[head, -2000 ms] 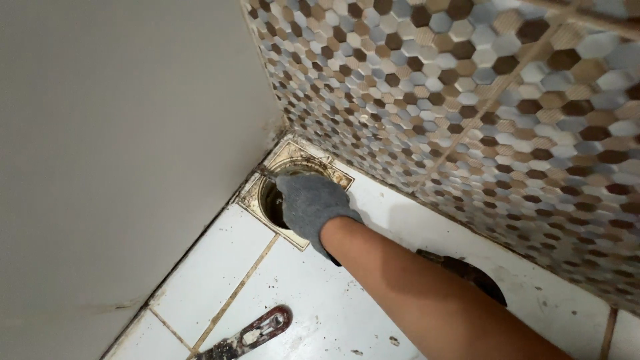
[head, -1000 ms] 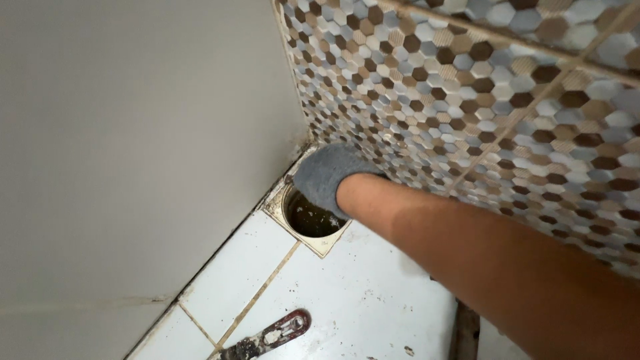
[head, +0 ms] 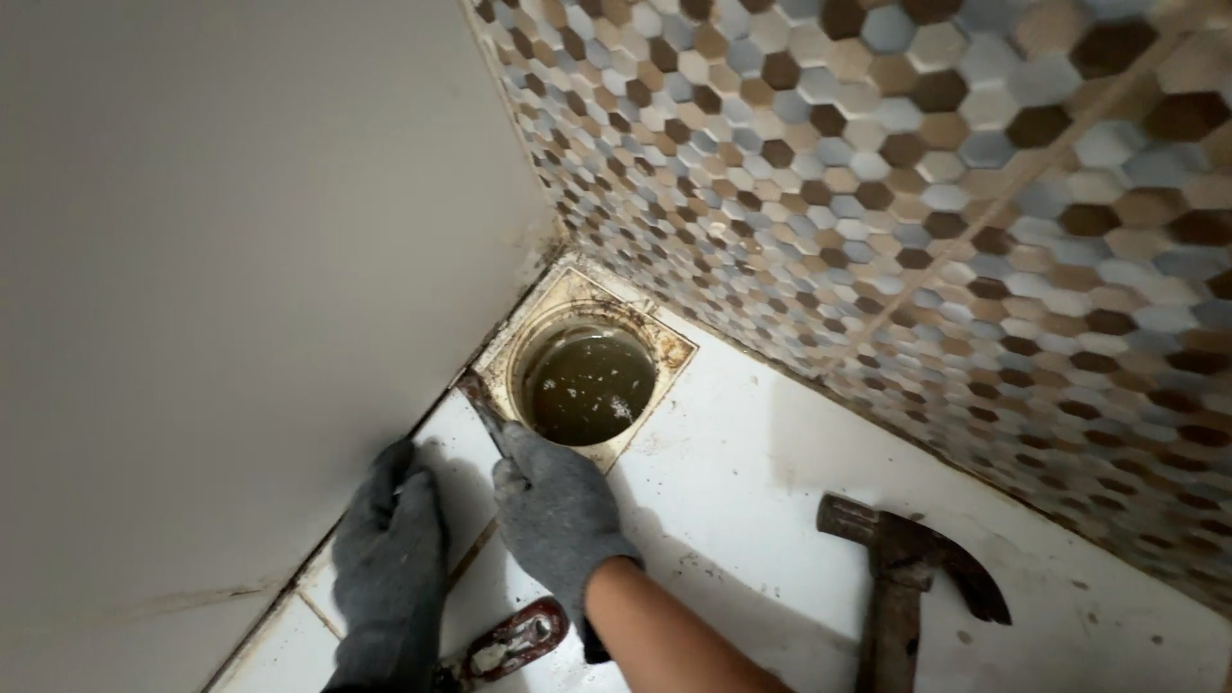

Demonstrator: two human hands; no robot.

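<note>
A square floor drain frame [head: 677, 348] sits in the corner of the tiled floor, its round opening holding murky water [head: 592, 390] with floating bits. My right hand [head: 558, 510], in a grey glove, is closed around a thin, dark, rusty tool [head: 484, 406], whose tip rests at the left edge of the frame. My left hand [head: 393, 558], also gloved in grey, lies beside it along the foot of the plain wall, fingers curled; whether it holds anything I cannot tell. Below my right hand lies a dark red tool handle [head: 520, 637] with a hole and whitish smears.
A rusty claw hammer [head: 895, 558] lies on the white floor tiles [head: 731, 462] at the right. The plain grey wall [head: 241, 289] rises on the left, and a hexagon mosaic wall [head: 770, 192] on the right. Dirt specks dot the floor.
My right hand has moved from over the drain to its near left edge and now holds a thin tool. My left hand has come into view. The drain opening is uncovered to sight.
</note>
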